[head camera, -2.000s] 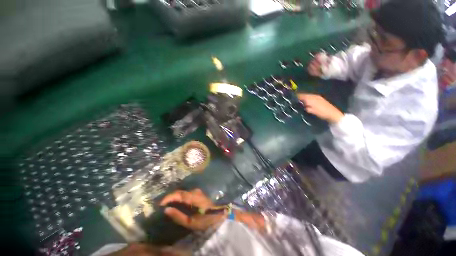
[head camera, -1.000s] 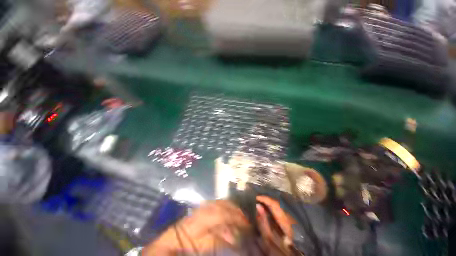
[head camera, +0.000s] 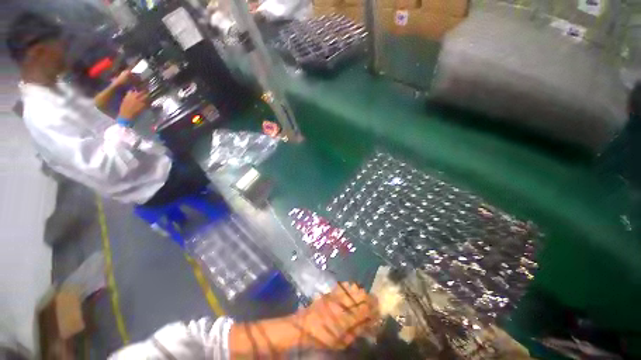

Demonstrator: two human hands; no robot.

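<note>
My left hand (head camera: 341,314) is at the bottom centre, its forearm coming from the lower left. The fingers are bent and blurred, and whether they hold anything cannot be told. My right hand is not visible. The hand is at the left end of the cream tape pad (head camera: 388,290), where thin dark wires (head camera: 430,313) lie. Beyond it is a clear blister tray (head camera: 393,200) with rows of small pockets, its right part crowded with shiny wired bits (head camera: 492,264). A pile of small red and white parts (head camera: 320,233) lies left of the tray.
A small dark and silver block (head camera: 249,181) and a crumpled clear bag (head camera: 242,149) lie up the bench. Clear trays (head camera: 228,256) sit below the bench edge. A person (head camera: 98,140) works at the left. A large pale box (head camera: 534,77) stands at the back.
The view has swung left along the bench. My hands were close together near the tape pad a second ago; now only the left shows. The tape ring and black station have left the picture.
</note>
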